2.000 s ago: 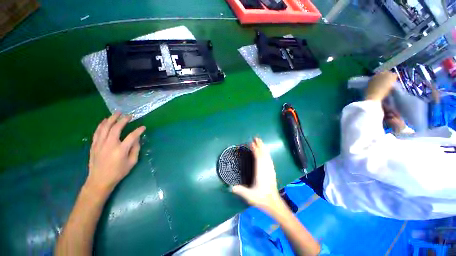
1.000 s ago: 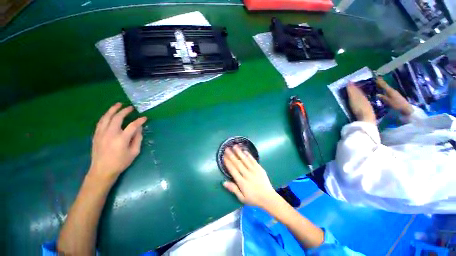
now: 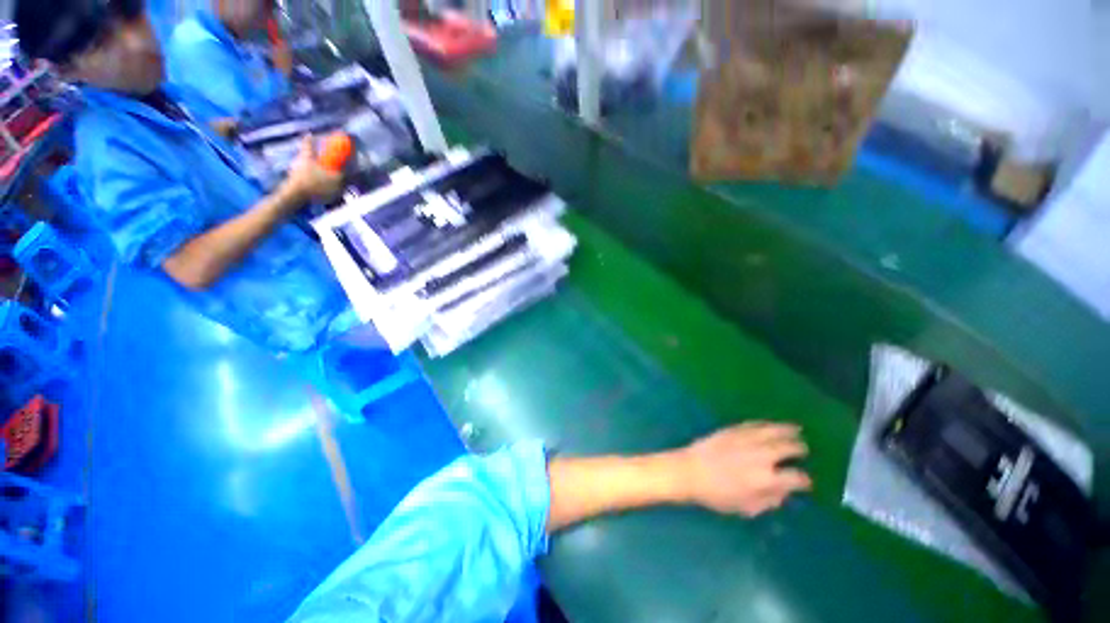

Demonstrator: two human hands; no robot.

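My left hand (image 3: 745, 469) rests on or just above the green bench (image 3: 633, 426), fingers apart and holding nothing. To its right, a black plastic housing (image 3: 980, 456) with a silver mark in its middle lies on a bubble wrap sheet (image 3: 883, 487), cut off by the lower right edge. My right hand, the round black dish and my screwdriver are out of view. The picture is blurred by motion.
A stack of black housings with white wrap between (image 3: 469, 274) stands at the bench's left edge. Beside it a person in a blue smock (image 3: 183, 207) holds an orange tool (image 3: 334, 151). A cardboard box (image 3: 791, 104) stands at the back. Blue floor lies left.
The view has swung far left, bringing in the stack and another worker. The dish, screwdriver and my right hand have left the picture. My left hand remains on or near the bench.
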